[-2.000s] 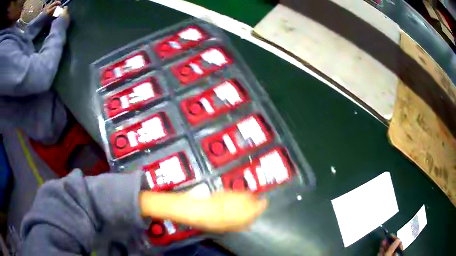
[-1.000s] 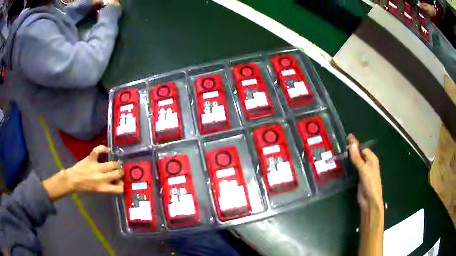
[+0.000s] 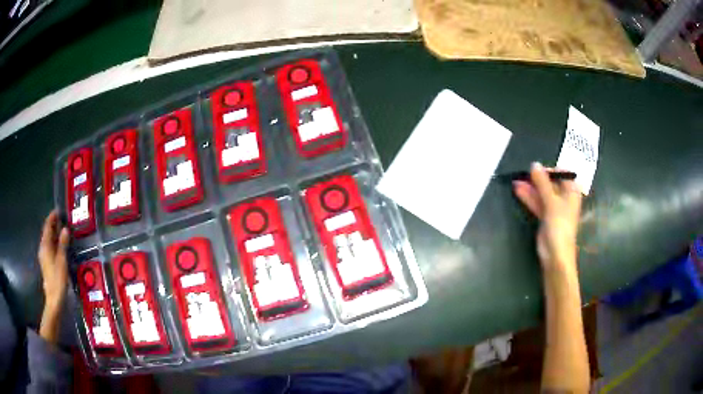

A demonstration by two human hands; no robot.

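A clear blister tray lies on the dark green bench, each pocket holding a red device housing with its black ring toward the far side. My left hand is at the tray's left edge, fingers on the rim. My right hand is right of the tray, holding slim black tweezers with the tip pointing left. The tip is at the right edge of a plain white label sheet, which lies close by the tray's right edge. A small printed slip lies just beyond my right hand.
Beyond the pale edge rail lie a white board and a tan wooden board. A blue stool-like object stands below the bench at right. My lap shows below the near bench edge.
The view has turned right. The tray was held by both hands; my right hand has left it and is now by the white sheet. My left hand remains at the tray's left edge.
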